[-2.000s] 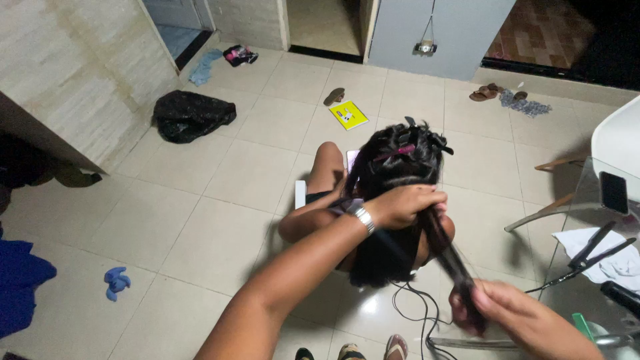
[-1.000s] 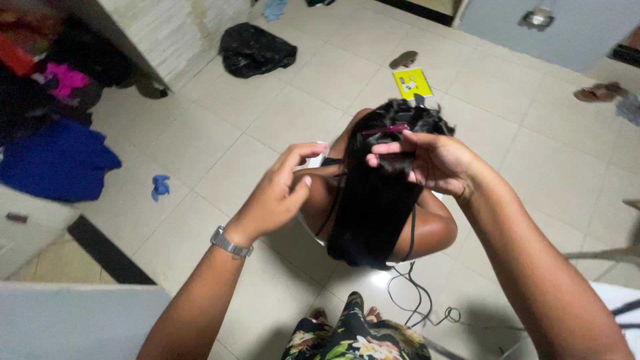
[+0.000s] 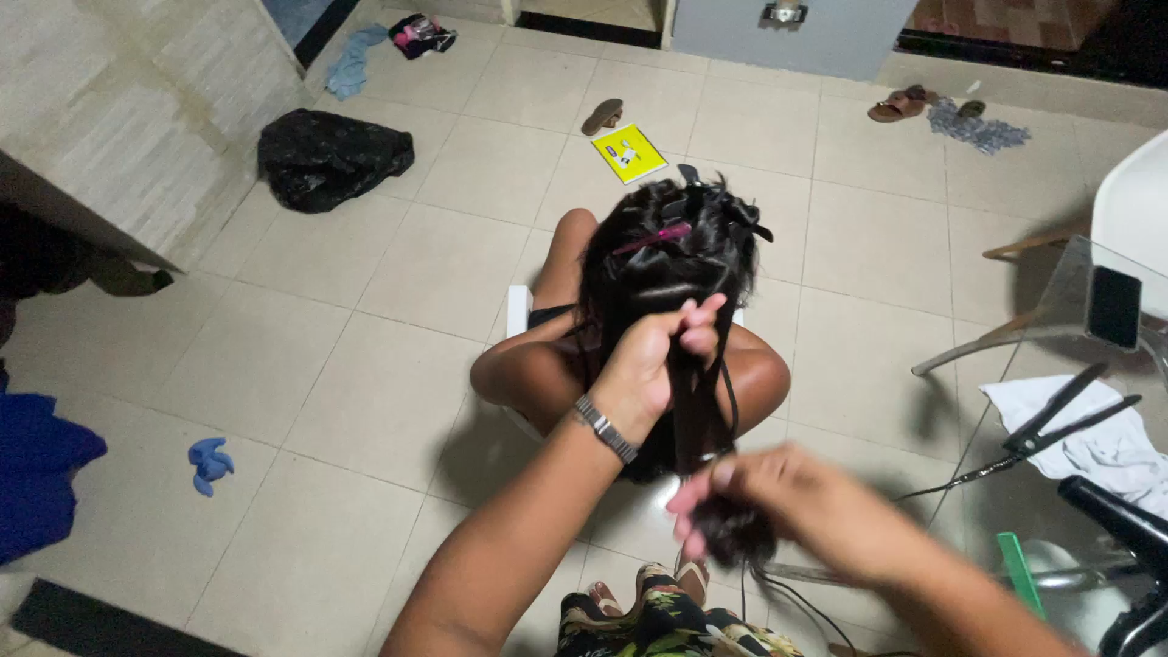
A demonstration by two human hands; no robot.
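A person with dark hair (image 3: 639,274) sits low in front of me, back turned, parts of the hair pinned up with black clips (image 3: 689,175) and a magenta clip (image 3: 655,239). My left hand (image 3: 648,360), with a metal-band watch (image 3: 606,429) at the wrist, grips a long section of hair (image 3: 698,411) near the back of the head. Farther down, my right hand (image 3: 766,497), slightly blurred, has its fingers closed around the same section, whose ends bunch below it.
At right, a glass table bears a phone (image 3: 1113,308), a flat iron (image 3: 1049,424), a white cloth (image 3: 1122,447), a green comb (image 3: 1020,575) and a black hair dryer (image 3: 1118,525). A black bag (image 3: 333,157), a yellow booklet (image 3: 630,153) and sandals (image 3: 899,105) lie on the tiles.
My hands, apart a second ago with the right at the back of the head, are now both on one section of hair, the right one lower down. The view has shifted.
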